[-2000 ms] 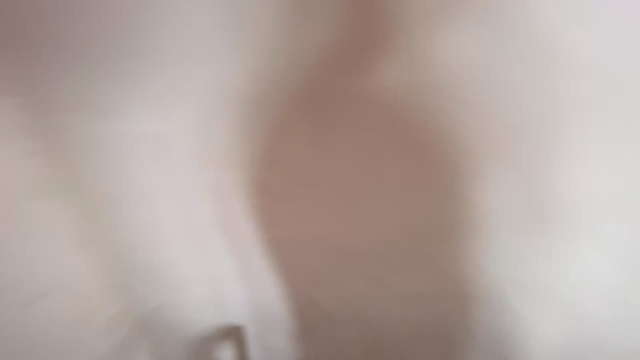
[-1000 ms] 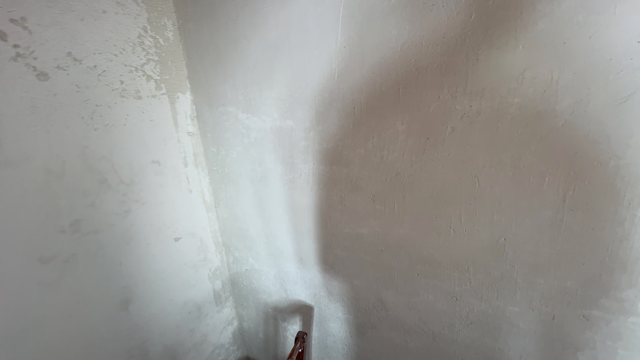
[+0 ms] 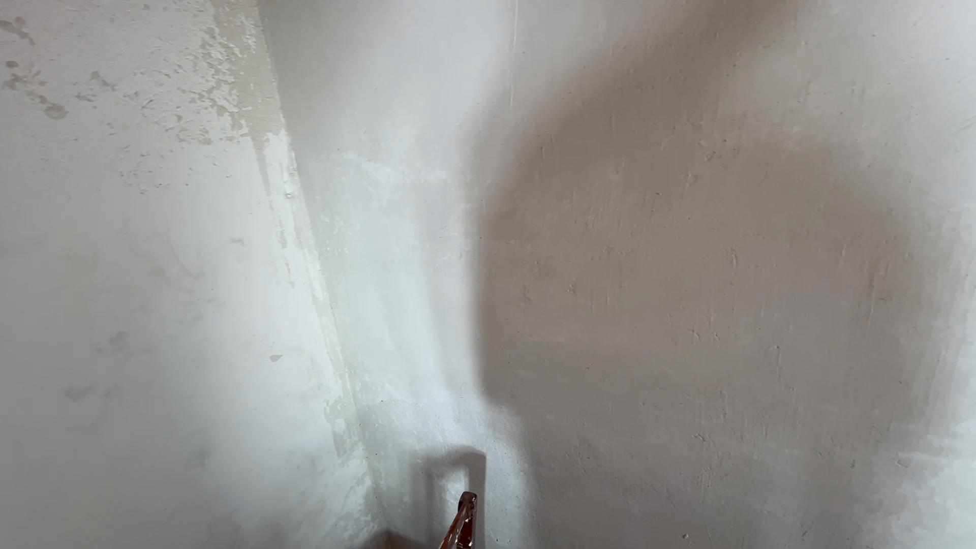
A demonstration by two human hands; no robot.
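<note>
Neither my left hand nor my right hand shows in the head view. A plastered wall (image 3: 686,305) fills the middle and right, with a broad dark shadow across it. At the bottom edge, the top of a dark reddish-brown, glossy object (image 3: 460,522) pokes up in front of the wall; what it is cannot be told. Its lower part is cut off by the frame, and a frame-shaped shadow lies on the wall around its tip.
A second plastered wall (image 3: 152,267) stands on the left, with patchy, flaked areas near its top. The two walls meet at a slanting corner (image 3: 320,290). A small brown thing (image 3: 390,540) shows at the bottom edge beside that corner.
The view was blurred two seconds ago and is sharp now. Since one second ago, nothing has plainly moved.
</note>
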